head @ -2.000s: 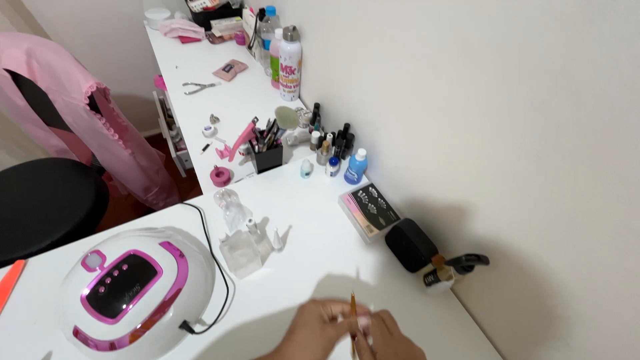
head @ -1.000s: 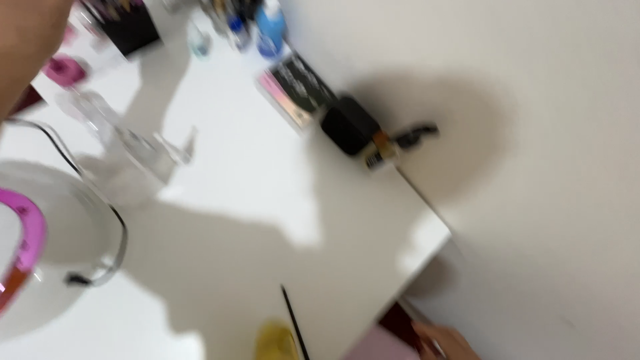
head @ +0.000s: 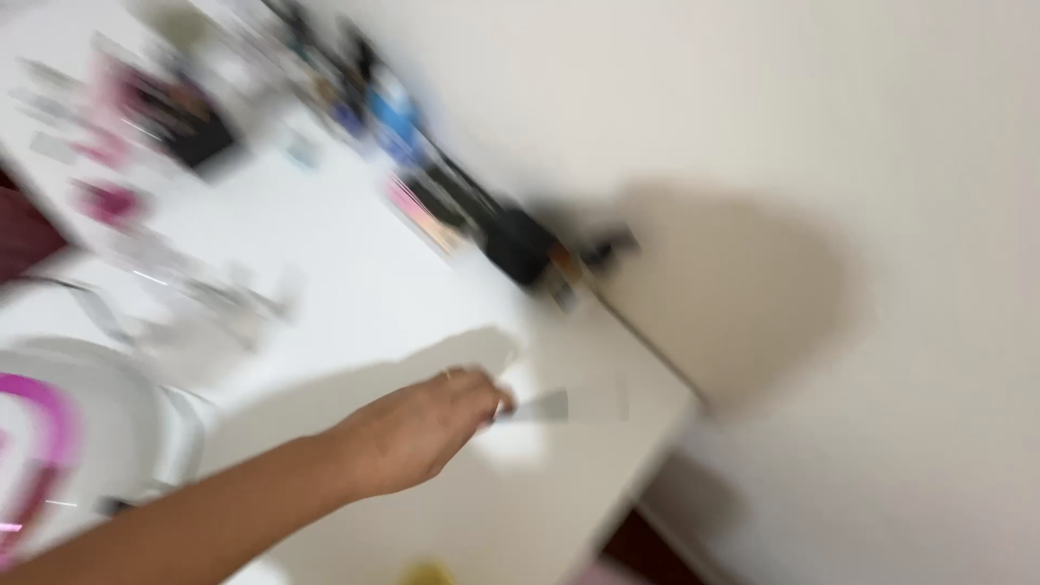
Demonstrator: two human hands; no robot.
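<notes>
My left hand reaches in from the lower left, over the white desk. Its fingertips are pinched together at one end of a thin, flat, greyish item, too blurred to name. My right hand is out of view. A blurred yellow thing shows at the bottom edge.
A white and pink nail lamp with a cord stands at left. Clear containers, a pink ring-shaped thing, a black holder of tools, a blue bottle and a black object line the desk beside the wall.
My left hand has come down from the upper left to over the desk, with a thin item at its fingertips. My right hand, at the lower right a second ago, has left the view.
</notes>
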